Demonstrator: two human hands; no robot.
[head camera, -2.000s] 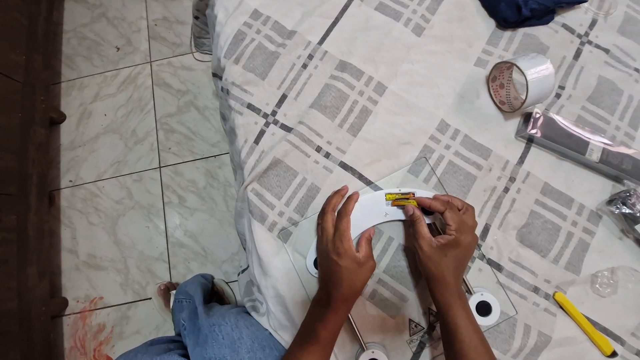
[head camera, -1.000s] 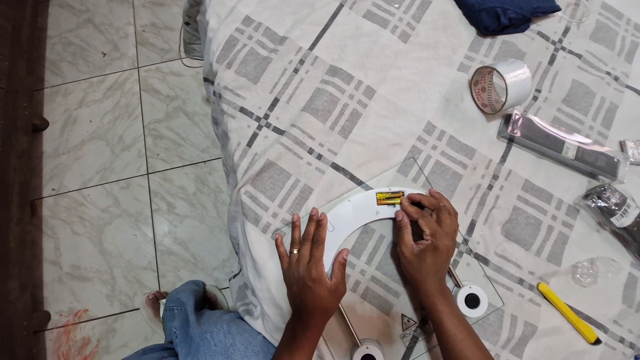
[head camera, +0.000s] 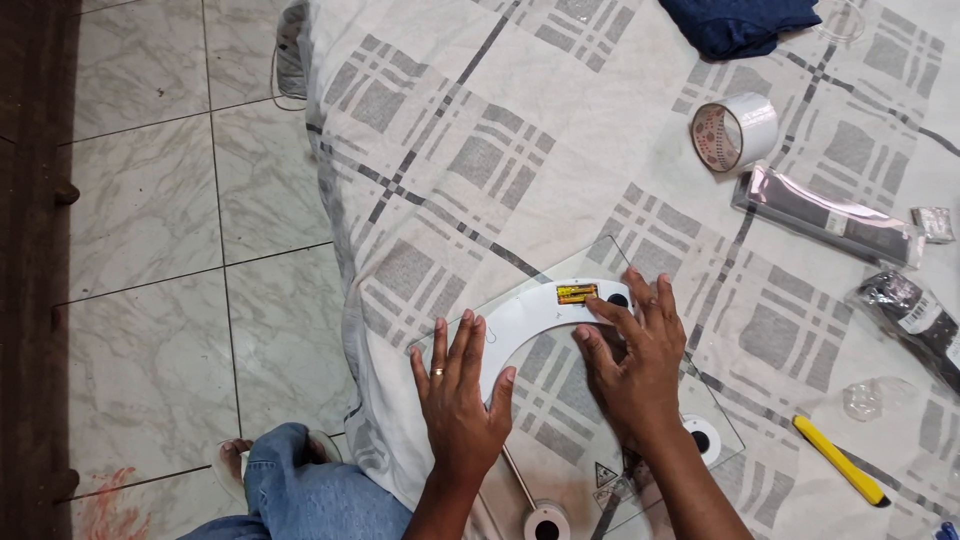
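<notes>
A square glass scale lies underside up on the bed, its curved white plastic housing across the far part. Two yellow batteries sit side by side in the housing's open compartment. My left hand rests flat with fingers apart on the housing's left end and the glass. Over the right end is my right hand, its index fingertip touching the lower right edge of the batteries, thumb below and other fingers spread. Round white feet with black pads show at the near corners.
Right of the scale lie a yellow utility knife, a roll of clear tape, a dark item in a clear box and a plastic-wrapped black item. Navy cloth is at the top. The bed's edge drops to a tiled floor.
My right fingers held a battery at the compartment two seconds ago; now both batteries lie in it and only the index finger touches there. My left hand has flattened and spread.
</notes>
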